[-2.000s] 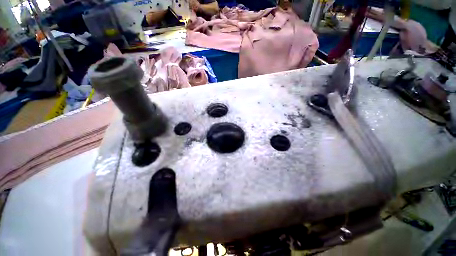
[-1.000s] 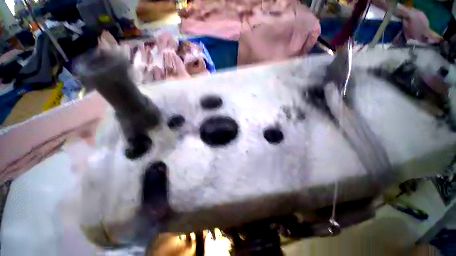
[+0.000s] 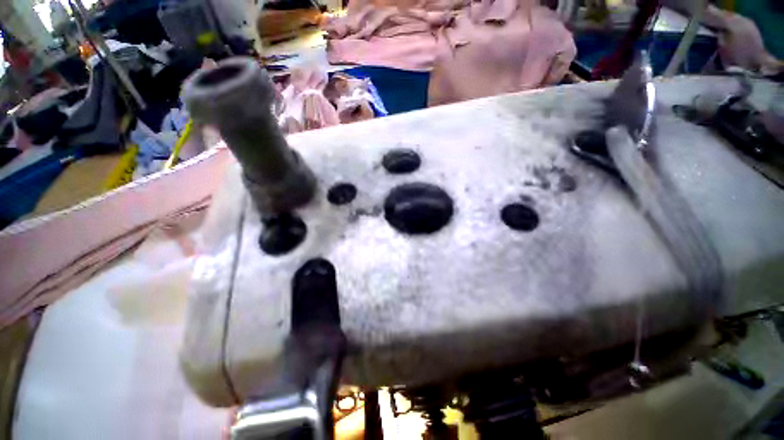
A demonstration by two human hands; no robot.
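The white sewing machine head [image 3: 464,266] fills the middle of the view, with black plugs and a grey knurled post [image 3: 258,137] on top. A shiny metal part [image 3: 279,417] stands at its lower front. Bright light shows below the head, which hides the needle area. Left of the head, a pale, blurred, finger-like shape may be my left hand [image 3: 146,296], beside a faint pinkish patch of cloth [image 3: 168,249]. What it holds cannot be made out. My right hand is not in view.
A layered pile of pink cut pieces [image 3: 103,245] lies along the left of the white table [image 3: 77,365]. Behind the head are bunched pink and white cloth [image 3: 309,99] and large pink panels [image 3: 507,51]. A small dark tool [image 3: 737,371] lies at the right.
The machine head appears farther right and slightly higher than in the earliest frame. The pale shape at its left now shows more clearly. The brownish blur at lower right one second ago is gone.
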